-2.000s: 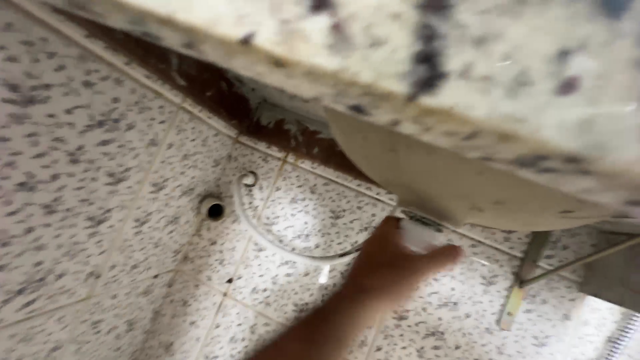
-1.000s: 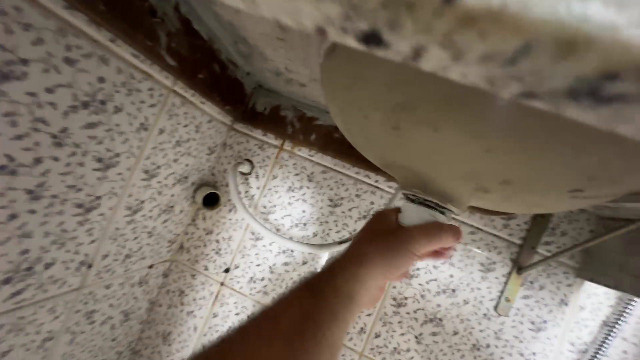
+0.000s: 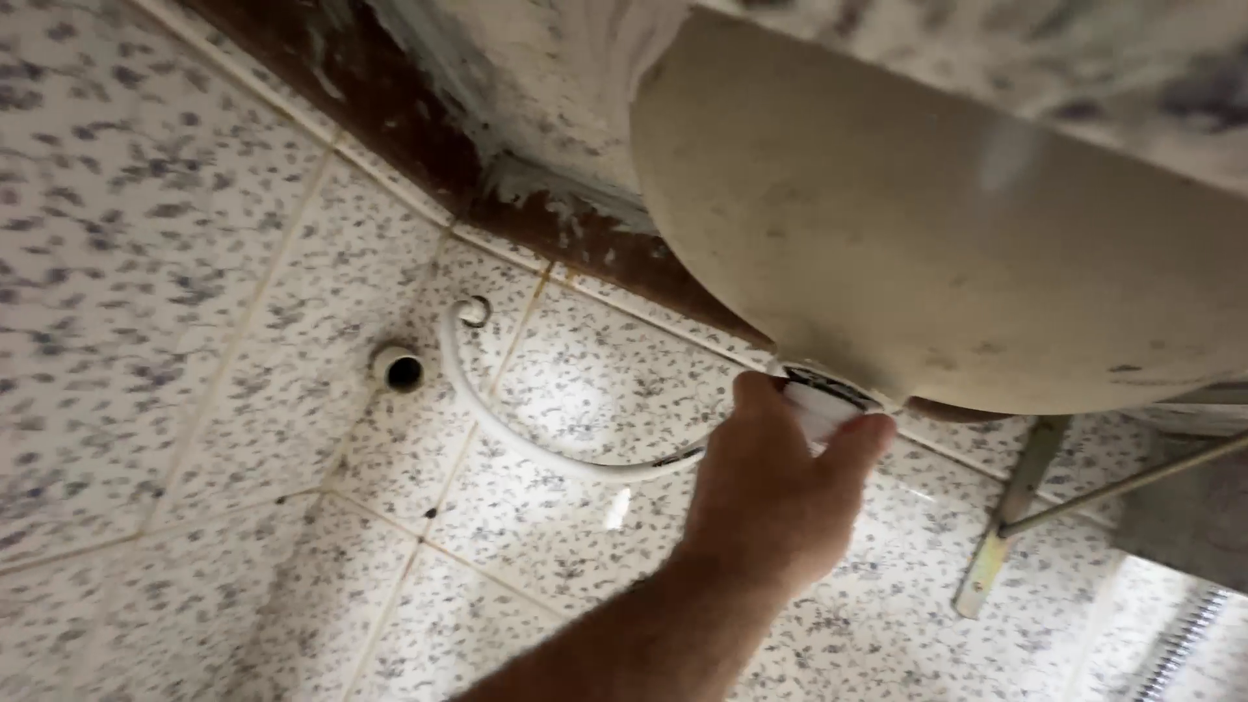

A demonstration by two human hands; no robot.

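From the lower edge my left hand (image 3: 780,478) reaches up to the underside of a washbasin bowl (image 3: 907,234). Its thumb and fingers grip a white plastic drain fitting (image 3: 821,409) at the base of the bowl. A dark ring or gap shows at the fitting's top, against the bowl. A white flexible hose (image 3: 546,460) curves from the wall at the left and passes behind my hand; its far end is hidden. My right hand is out of view.
An open pipe stub (image 3: 402,370) sticks out of the tiled wall (image 3: 234,409) at the left. A metal bracket (image 3: 1009,526) stands right of my hand, with a braided metal hose (image 3: 1185,643) at the lower right. The speckled counter edge (image 3: 1102,88) overhangs above.
My left hand stays at the drain fitting. The view has shifted, so more of the bowl's underside shows than two seconds ago.
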